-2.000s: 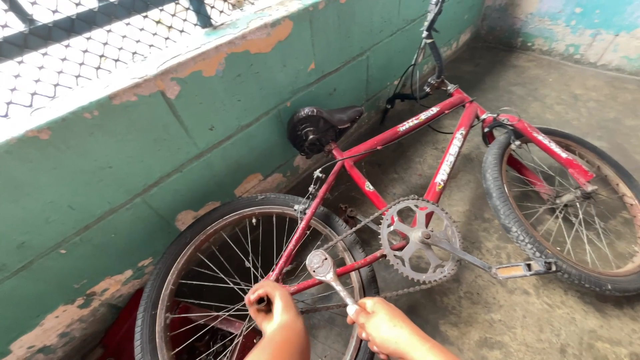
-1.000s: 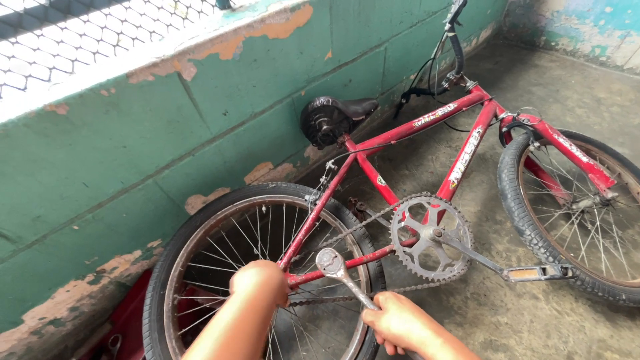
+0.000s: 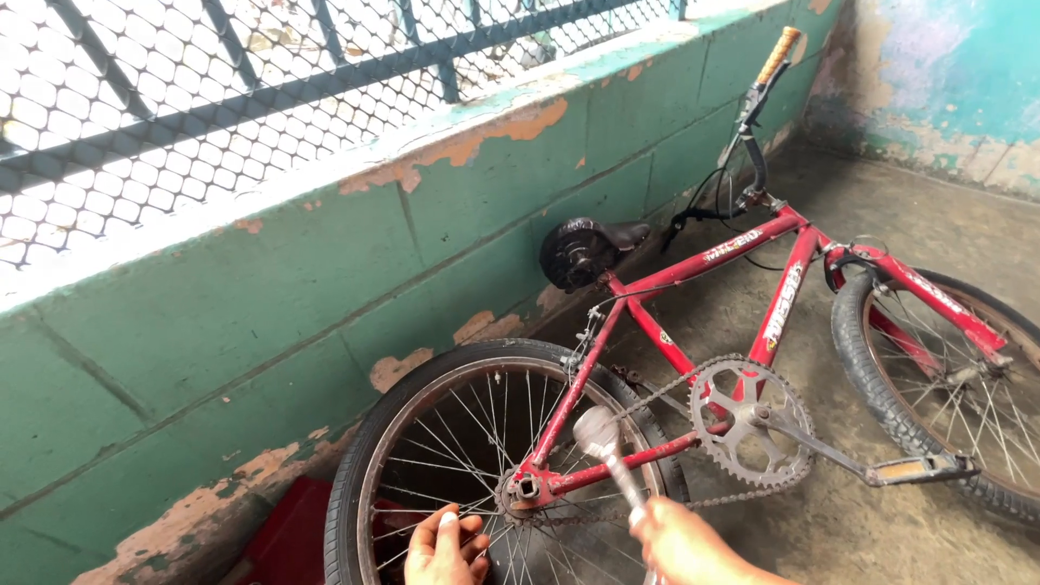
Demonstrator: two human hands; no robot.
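A red bicycle frame lies on its side against the wall. My right hand is closed around the handle of a metal ratchet wrench, whose round head is raised over the chainstay, slightly blurred. My left hand is palm up with fingers curled apart, just below and left of the rear axle nut; no object shows in it. The rear wheel has a rusty rim and spokes. The chain runs from the rear sprocket to the chainring.
A peeling green block wall runs behind the bicycle, with metal mesh above. The black saddle leans near it. A red object lies behind the rear wheel. The front wheel and pedal rest at right on concrete floor.
My left hand has come away from the rear axle and turned palm up, uncovering the nut. The ratchet head has lifted to a more upright angle. The view has shifted to show more mesh.
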